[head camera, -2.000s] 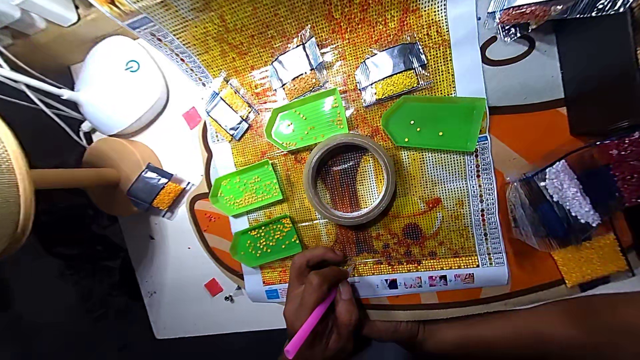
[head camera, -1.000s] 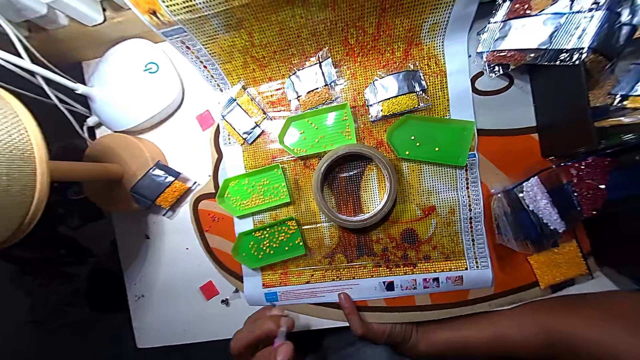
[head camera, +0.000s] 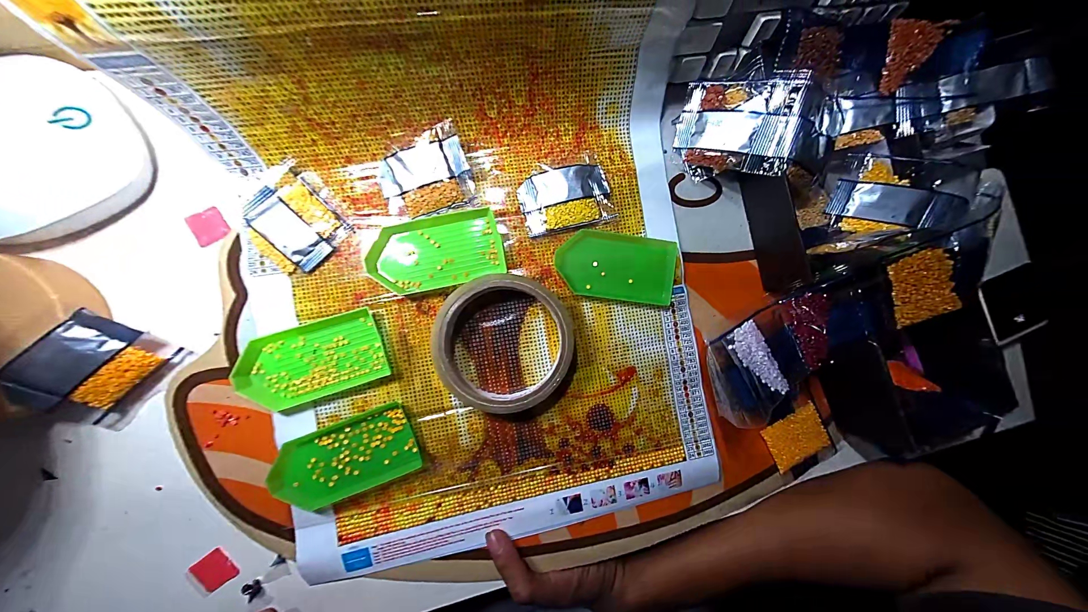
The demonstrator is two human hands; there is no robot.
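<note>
My right hand [head camera: 557, 582] lies at the bottom edge of the view, its thumb raised at the lower border of a diamond painting canvas [head camera: 510, 527]; its other fingers are mostly out of sight, and nothing shows in its grasp. My left hand is not in view. On the canvas sits a roll of brown tape [head camera: 446, 357]. Around it are green plastic trays [head camera: 327, 361], [head camera: 357, 459], [head camera: 463, 251], [head camera: 625, 268] with small yellow and orange beads. Above the trays lie small clear bags of beads [head camera: 293, 225], [head camera: 425, 174], [head camera: 565, 200].
A white device with a power symbol [head camera: 59, 153] stands at left, with a bead bag [head camera: 115, 378] below it. Pink wax squares [head camera: 208, 227], [head camera: 214, 569] lie on the white table. Many bead bags [head camera: 739, 127] and a yellow bead packet [head camera: 796, 436] fill the right side.
My left hand, earlier holding a pink pen near the canvas's lower edge, moved down and left, then out of view. My right hand stays by the lower border. The view has shifted.
</note>
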